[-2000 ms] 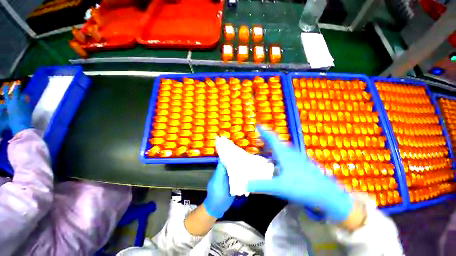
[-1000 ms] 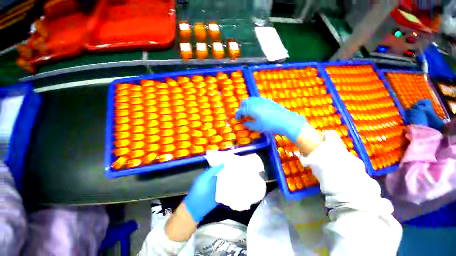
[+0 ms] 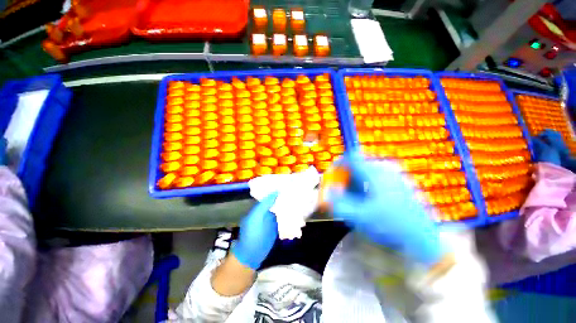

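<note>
My left hand (image 3: 258, 232), in a light blue glove, holds a limp white wiping cloth (image 3: 292, 203) in front of the nearest blue tray. My right hand (image 3: 382, 205), gloved and motion-blurred, holds an orange piece (image 3: 335, 183) at its fingertips, just right of the cloth. The blue tray (image 3: 218, 191) beyond my hands is packed with rows of glossy orange pieces. Part of its lower right corner is hidden by the cloth and my right hand.
More blue trays (image 3: 436, 94) of orange pieces stand at right. Red-orange trays (image 3: 189, 17), set-apart orange pieces (image 3: 279, 44) and a white sheet (image 3: 371, 40) lie beyond the rail. A blue bin (image 3: 47, 126) is at left. Pink sleeves (image 3: 548, 195) of other people show at both sides.
My right hand has moved back from the tray towards the cloth, and an orange piece now shows in its fingers. My left hand still holds the cloth. The view has shifted slightly.
</note>
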